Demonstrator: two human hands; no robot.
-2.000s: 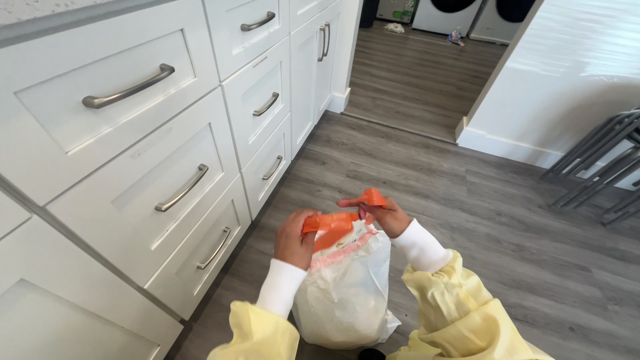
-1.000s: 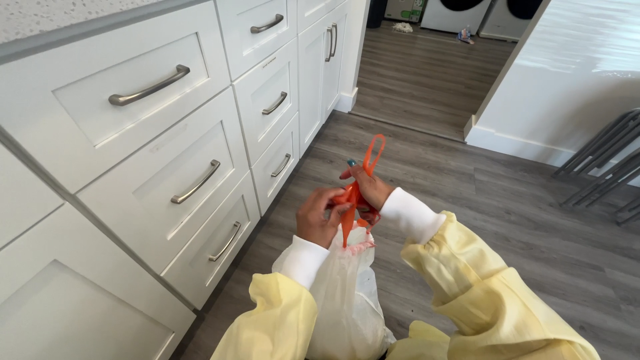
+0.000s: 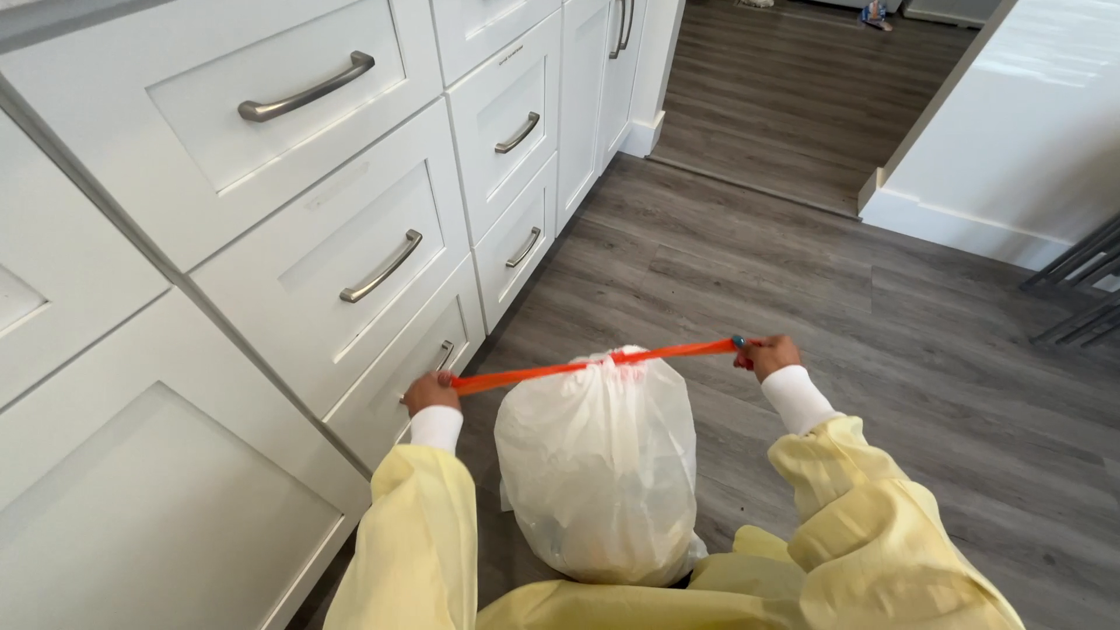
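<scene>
A full white plastic garbage bag [image 3: 604, 472] rests on the floor in front of me, its neck gathered at the top. An orange drawstring [image 3: 525, 374] runs taut across the neck to both sides. My left hand [image 3: 433, 394] grips one end of it, close to the lowest drawer's handle. The other end is in my right hand [image 3: 772, 354], raised slightly higher over the floor. Both hands are closed on the drawstring. What fills the bag is hidden, though faint shapes show through the plastic.
White drawer cabinets [image 3: 324, 201] with metal handles stand at the left. Grey wood-look flooring [image 3: 770, 262] leads to a doorway. A white wall [image 3: 1006, 140] is at the right, with grey metal folded frames [image 3: 1085, 271] by it.
My hands were close together above the bag, handling the orange drawstring. They have moved apart to either side, and the drawstring is now stretched straight with the bag's neck gathered.
</scene>
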